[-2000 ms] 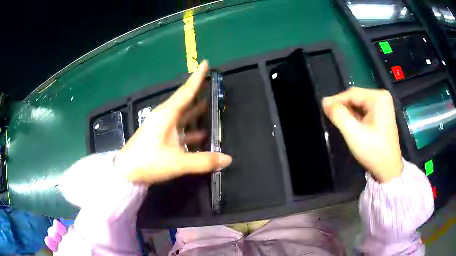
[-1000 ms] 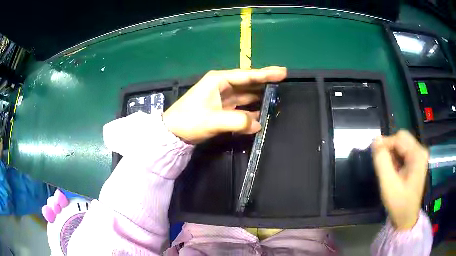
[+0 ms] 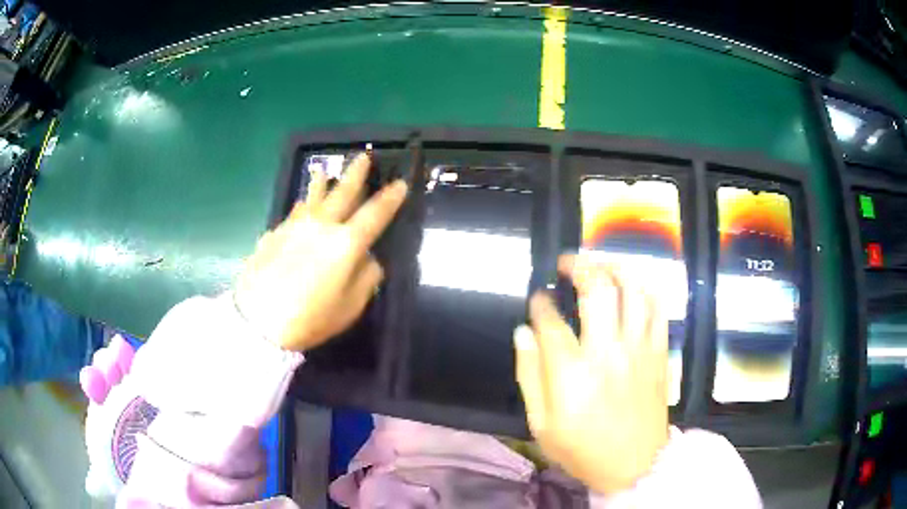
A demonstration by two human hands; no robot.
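A black four-slot phone tray (image 3: 487,418) lies in front of me. In its two right slots, phones face up show lit white-orange screens, one partly behind my right hand (image 3: 761,298) (image 3: 632,214). The second slot from the left holds a dark, glossy face-up phone (image 3: 467,343) with a white reflection. My left hand (image 3: 318,263) is over the leftmost phone (image 3: 323,164), fingers spread near its top; it hides most of it. My right hand (image 3: 597,378) lies over the third slot and its left divider, fingers apart, slightly blurred. Fingertip contact is unclear.
The green surface (image 3: 298,89) has a yellow stripe (image 3: 553,70) beyond the tray. Another tray with phones (image 3: 870,229) stands at the right edge. A white-pink fan (image 3: 129,427) is at lower left, beside my pink sleeve.
The phone that stood on edge at my left hand now lies flat. Two right screens are now lit. My left hand has moved to the leftmost slot, my right hand leftward over the third.
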